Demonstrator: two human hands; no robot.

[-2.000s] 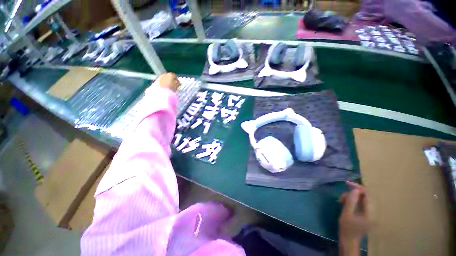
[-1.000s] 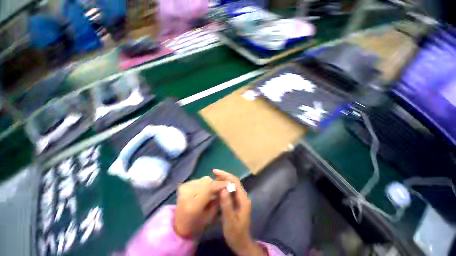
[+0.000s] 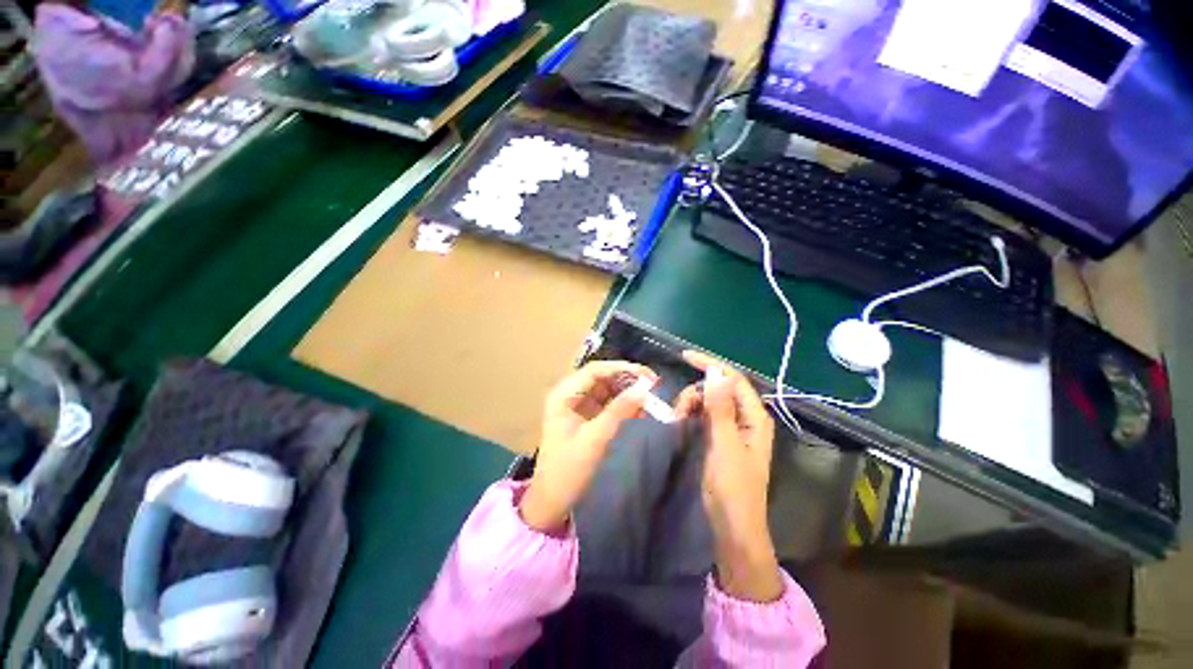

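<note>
My left hand (image 3: 584, 430) and my right hand (image 3: 737, 460) are raised close together in front of the bench edge. A small white piece (image 3: 658, 407), perhaps a USB dongle, is pinched in the fingers of my left hand. My right hand holds another small white piece (image 3: 713, 378) between thumb and fingers. A white and pale blue headset (image 3: 216, 610) lies on a dark grey sleeve (image 3: 314, 451) at the lower left.
A blue-rimmed tray (image 3: 650, 235) holds two heaps of white pieces, beside a cardboard sheet (image 3: 432, 333). A round white puck (image 3: 858, 344) on a cable lies before the keyboard (image 3: 837, 225) and monitor (image 3: 962, 124). Paper (image 3: 997, 409) and a mouse pad (image 3: 1112, 431) are right. A person's pink sleeves show upper left.
The view has swung right from the headsets to the computer. My left hand has come back from the rows of white pieces to meet my right hand; small white pieces now show in both.
</note>
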